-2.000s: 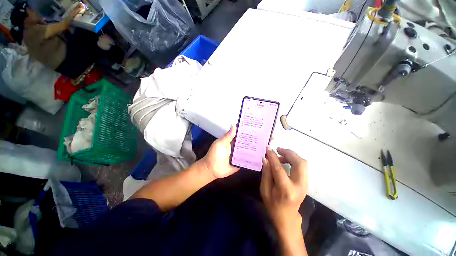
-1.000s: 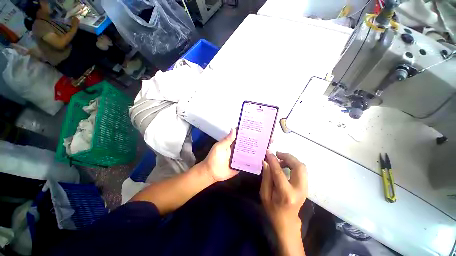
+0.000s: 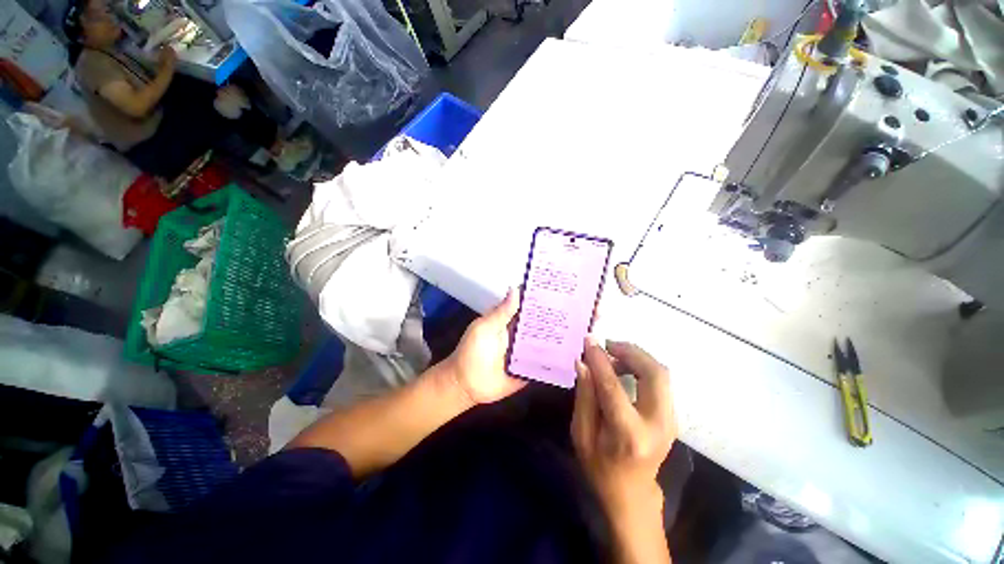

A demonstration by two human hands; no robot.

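A smartphone (image 3: pixel 559 308) with a lit pink screen and lines of text is held upright in front of the white table's near edge. My left hand (image 3: pixel 484 350) grips its lower left side. My right hand (image 3: pixel 625 405) is at its lower right corner, with thumb and fingers bent close to the phone's edge; whether they press on it is hard to tell. Both hands are bare.
The sewing machine (image 3: pixel 881 154) stands at the right, its needle area (image 3: pixel 776 234) lit. Yellow snips (image 3: pixel 851 393) lie on the table (image 3: pixel 595 121). Off-white garments (image 3: pixel 358 253) hang over its left edge. A green basket (image 3: pixel 248 281) and blue bin (image 3: pixel 444 121) stand left. A person sits at upper left.
The camera view has shifted slightly, and the phone sits a little lower in the picture. The hands keep nearly the same hold. The seated person's arm and head have moved a little.
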